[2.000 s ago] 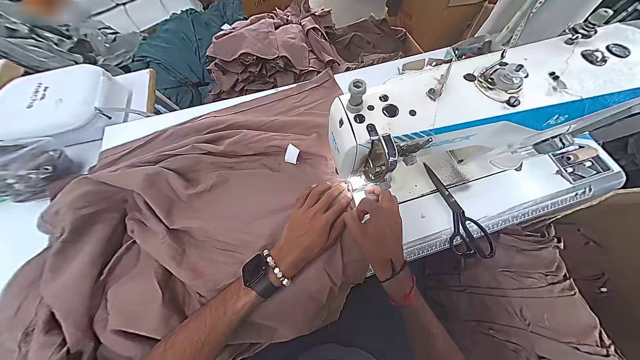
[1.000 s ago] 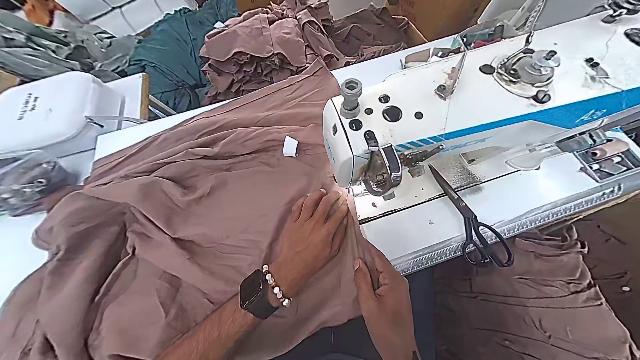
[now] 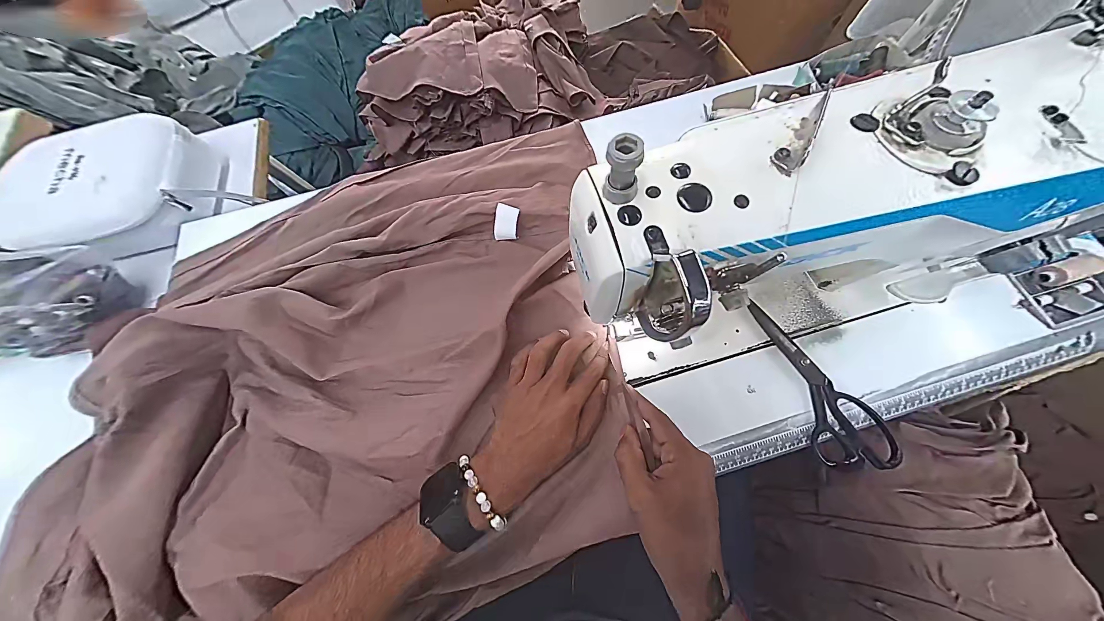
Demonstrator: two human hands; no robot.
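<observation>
Mauve-brown fabric (image 3: pixel 345 345) spreads over the white table and reaches under the presser foot (image 3: pixel 623 328) of a white and blue sewing machine (image 3: pixel 828 190). My left hand (image 3: pixel 548 414) lies flat on the cloth just in front of the foot, fingers slightly spread. Below and right of it, my right hand (image 3: pixel 673 483) pinches the fabric's edge between thumb and fingers. A small white piece (image 3: pixel 506 222) rests on the cloth. Black-handled scissors (image 3: pixel 815 379) lie on the machine bed to the right, their handles over the table's front edge.
Piled brown fabric (image 3: pixel 474 78) and dark teal fabric (image 3: pixel 310 86) stand behind the table. A white case-like object (image 3: pixel 95 181) and a clear plastic bag (image 3: pixel 69 302) are at the left. More brown cloth (image 3: pixel 897 517) hangs below the ruler strip (image 3: pixel 931 395) on the front edge.
My right hand was close to the presser foot two seconds ago; it has moved down along the fabric edge. My left hand stays on the cloth near the foot.
</observation>
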